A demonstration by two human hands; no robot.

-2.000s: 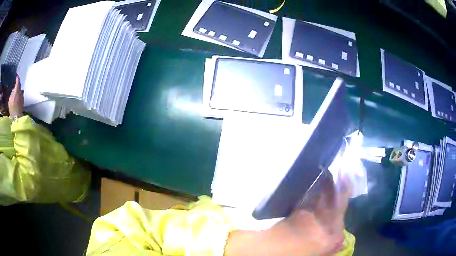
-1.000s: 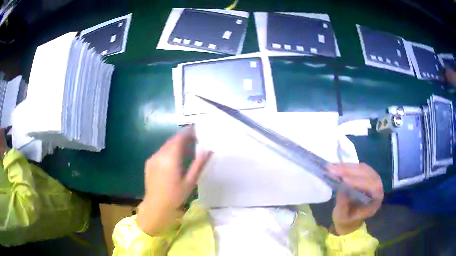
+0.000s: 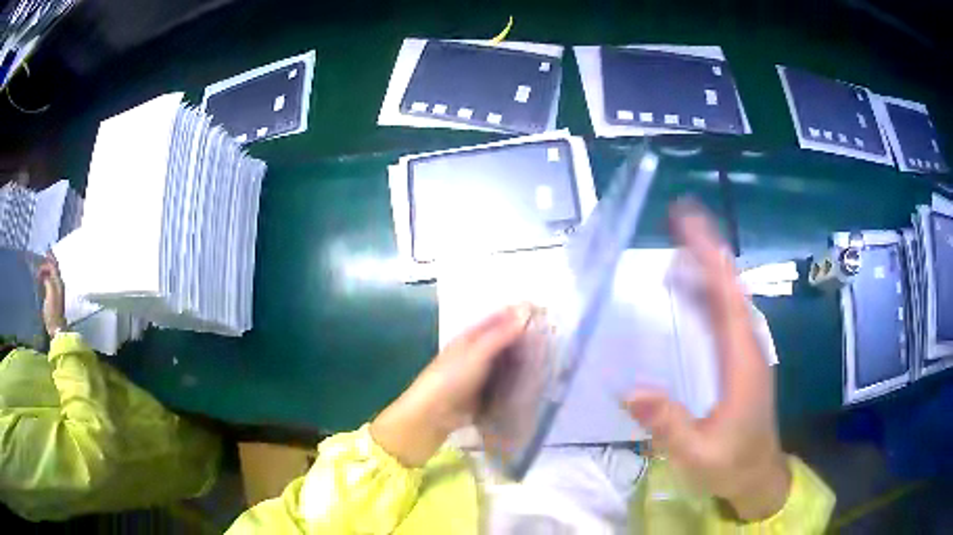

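A tablet (image 3: 585, 313) is held tilted steeply on edge above the white work pile (image 3: 648, 324), with bright glare on its face; it is blurred. My left hand (image 3: 470, 366) grips the tablet's left side near its lower part. My right hand (image 3: 726, 387) is to the right of the tablet, apart from it, fingers spread and blurred, with nothing seen in it. A reference tablet (image 3: 491, 193) lies screen up on white sheets just beyond the pile, with strong glare.
A tall bundle of white sheets (image 3: 172, 219) stands at left. Tablets on white sheets (image 3: 664, 92) line the far side. A metal fixture (image 3: 838, 261) and more tablets (image 3: 878, 313) sit at right. Another person's hand (image 3: 50, 298) shows far left.
The tablet has gone from my right hand to my left and now stands steeper, leaning the other way. My right hand has let go and moved up beside it.
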